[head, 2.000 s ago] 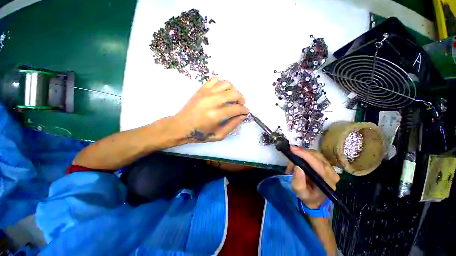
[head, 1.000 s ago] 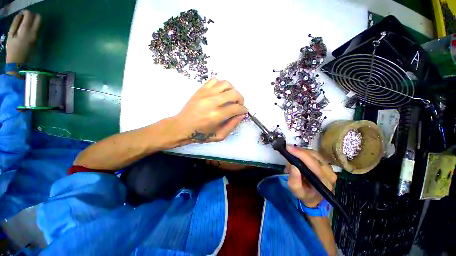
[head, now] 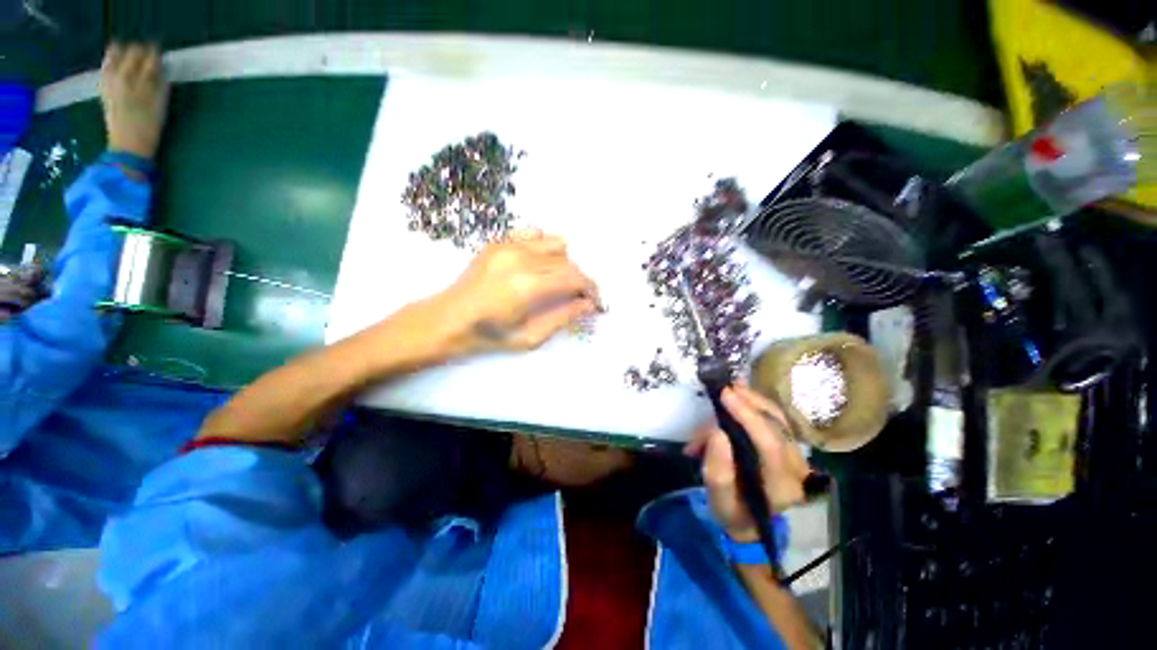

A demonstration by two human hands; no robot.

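Observation:
The black soldering iron point(head: 742, 455) is in my right hand point(head: 751, 460), its thin tip pointing up over the lower part of the silvery-purplish heap point(head: 713, 282). My left hand point(head: 520, 295) is over the white sheet point(head: 596, 140), its fingertips pinched together. Tiny parts lie at those fingertips; whether the fingers hold one is too blurred to tell. A greenish-brown heap of small components point(head: 459, 191) lies just above my left hand. A small cluster of parts point(head: 651, 372) lies between my hands near the sheet's lower edge.
The round tan tub point(head: 865, 396) holds light parts, right of my right hand. The solder reel point(head: 150, 271) is at left, beside another person's arm point(head: 91, 235). The fan grille point(head: 831, 241), clear bottle point(head: 1059, 165), yellowish sponge point(head: 1034, 444) and yellow tray point(head: 1015, 38) are at right.
The view has shifted, showing more of the bench's far side. The iron has swung away from my left fingertips to the silvery heap. The other person's hand has come into view at left.

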